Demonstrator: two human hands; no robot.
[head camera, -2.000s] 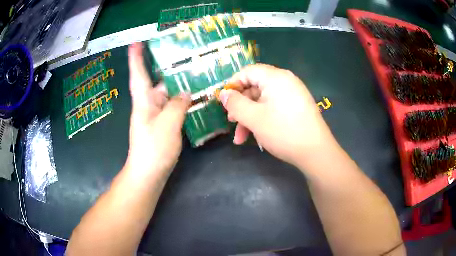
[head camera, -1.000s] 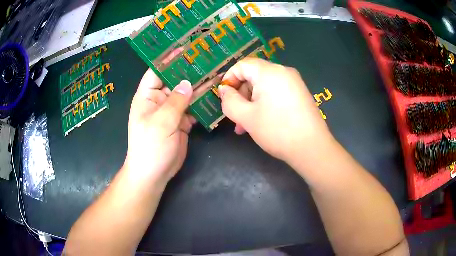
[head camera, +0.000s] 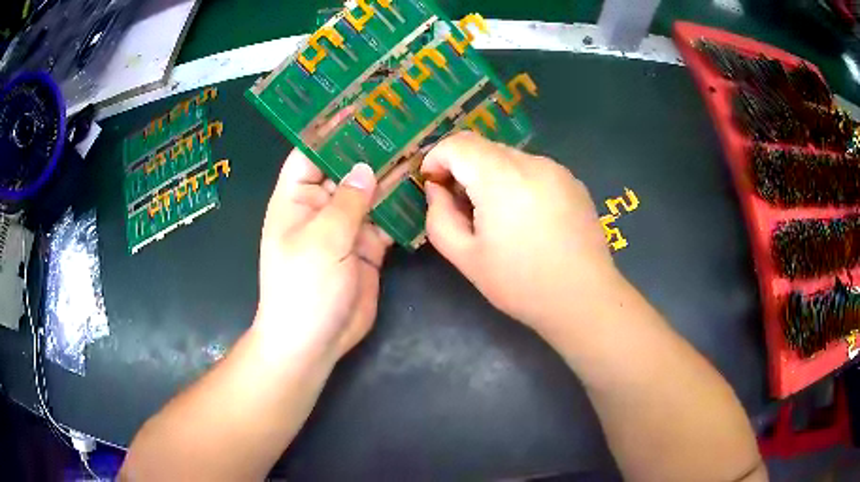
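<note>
My left hand (head camera: 325, 249) grips the near-left edge of a green PCB panel (head camera: 330, 108), thumb on top, and holds it tilted above the dark mat. Several orange flex circuits (head camera: 380, 105) stick up from its rows. My right hand (head camera: 519, 221) is at the panel's lower row, thumb and index finger pinched at its edge. A small orange-brown bit shows at the fingertips; the rest of it is hidden by the fingers. Loose orange flex circuits (head camera: 618, 207) lie on the mat, partly behind my right hand.
A fitted PCB panel (head camera: 174, 174) lies at left, with a clear plastic bag (head camera: 75, 292) and a fan (head camera: 28, 136) beyond it. A red tray (head camera: 754, 226) with dark bristly rows stands at right. A pale metal strip (head camera: 547, 38) runs along the far edge.
Since two seconds ago the panel has turned and moved up, showing its orange flexes clearly. In the last second both hands have shifted slightly right. More loose flexes show beside my right hand.
</note>
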